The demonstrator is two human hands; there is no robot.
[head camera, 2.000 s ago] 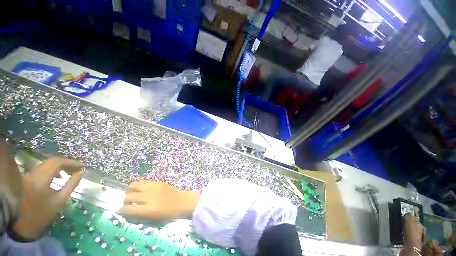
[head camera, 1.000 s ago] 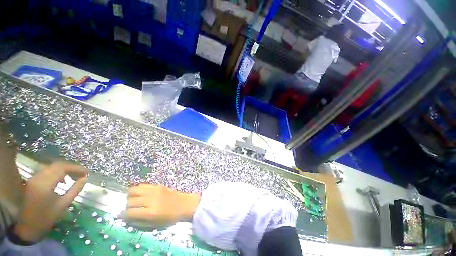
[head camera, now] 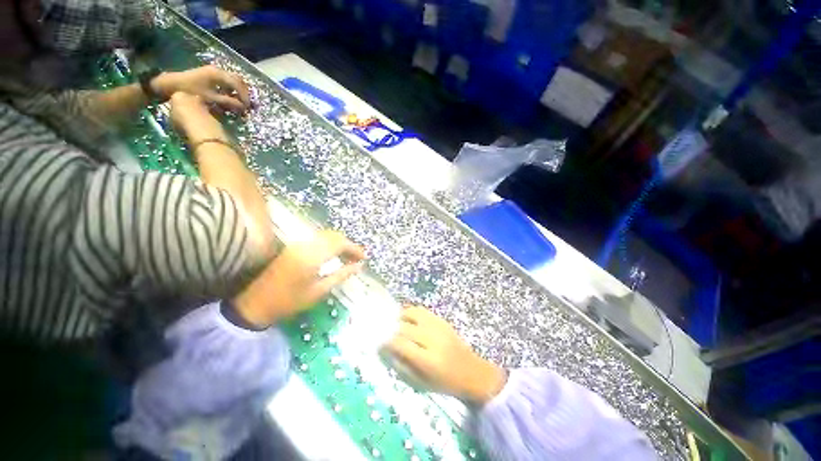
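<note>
A long heap of small shiny metal parts (head camera: 360, 185) lies in the trough beyond my hands. My left hand (head camera: 302, 277) is over the pale, glaring rail (head camera: 290, 221), its thumb and fingers slightly apart near the heap's edge; whether it holds a part cannot be told. My right hand (head camera: 437, 353) is at the near edge of the heap, fingers curled down beside the glare; its fingertips are blurred and anything in them is hidden. The green circuit boards (head camera: 338, 389), dotted with small pale parts, lie under and nearest to my hands.
A neighbour's striped sleeve (head camera: 166, 230) and hands (head camera: 202, 99) are close on the left, over the heap. On the white ledge (head camera: 423, 176) are a small blue tray (head camera: 311, 95), a blue strap-like item (head camera: 383, 135), a clear bag (head camera: 500, 167), a blue tray (head camera: 510, 234) and a grey device (head camera: 621, 320).
The view has swung left, bringing the neighbour's sleeve and hands into view. Both my hands show farther right in the picture. The small metal parts still lie in a long heap.
</note>
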